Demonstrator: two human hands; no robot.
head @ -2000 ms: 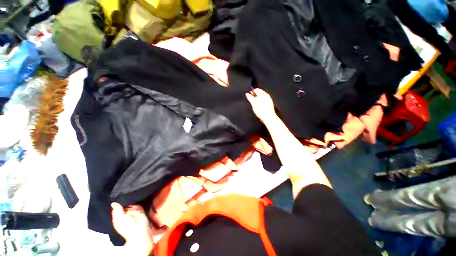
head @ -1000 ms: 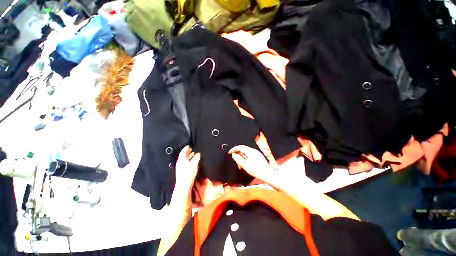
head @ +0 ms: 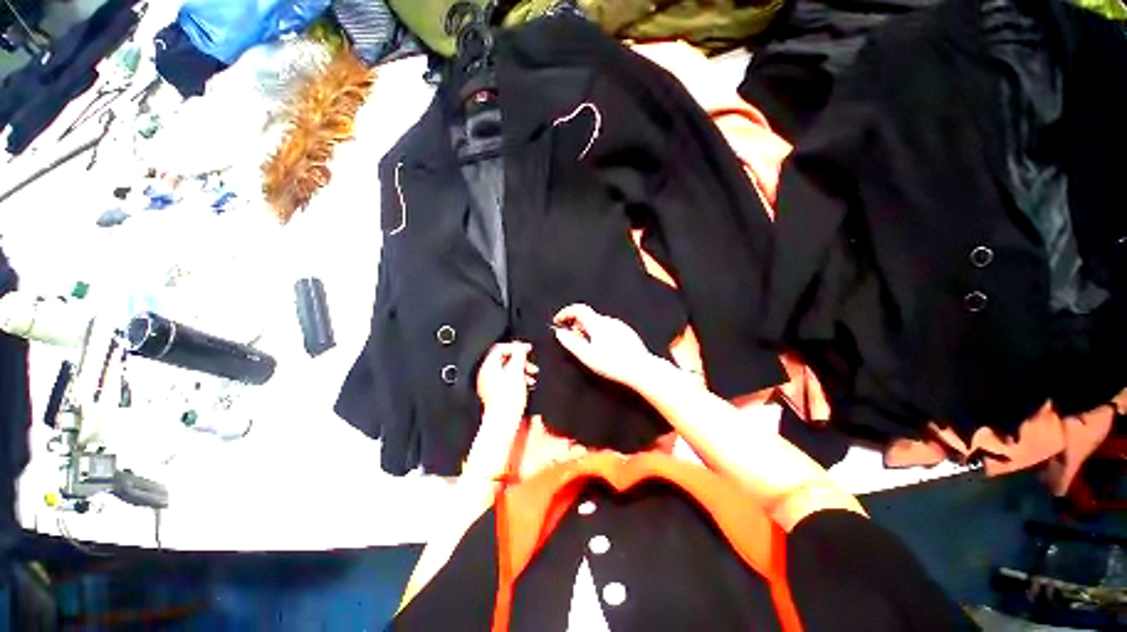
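A black jacket (head: 593, 235) lies front up before me, its two front edges close together and a strip of grey lining (head: 485, 222) showing at the neck. Thin pale lines mark both lapels. Two ringed buttons (head: 446, 335) show on its left side in view. My left hand (head: 509, 374) is at the front edge near the lower middle, fingers bent and pinched together, seemingly on the cloth edge. My right hand (head: 599, 340) is just to its right on the other front panel, fingertips pinched at the cloth; the buttons there are hidden.
More black jackets (head: 915, 272) lie at the right over salmon cloth (head: 976, 438). A black cylinder (head: 204, 349), a small black case (head: 314, 315) and a grey-white metal tool (head: 99, 469) lie left. Brown fur (head: 315, 136), a blue plastic bag (head: 253, 22) and olive garments (head: 692, 19) are at the far side.
The jacket was spread open with its lining showing; it is now closed over the front. Both hands have come together at the front edges, the right hand moving in from the far sleeve area.
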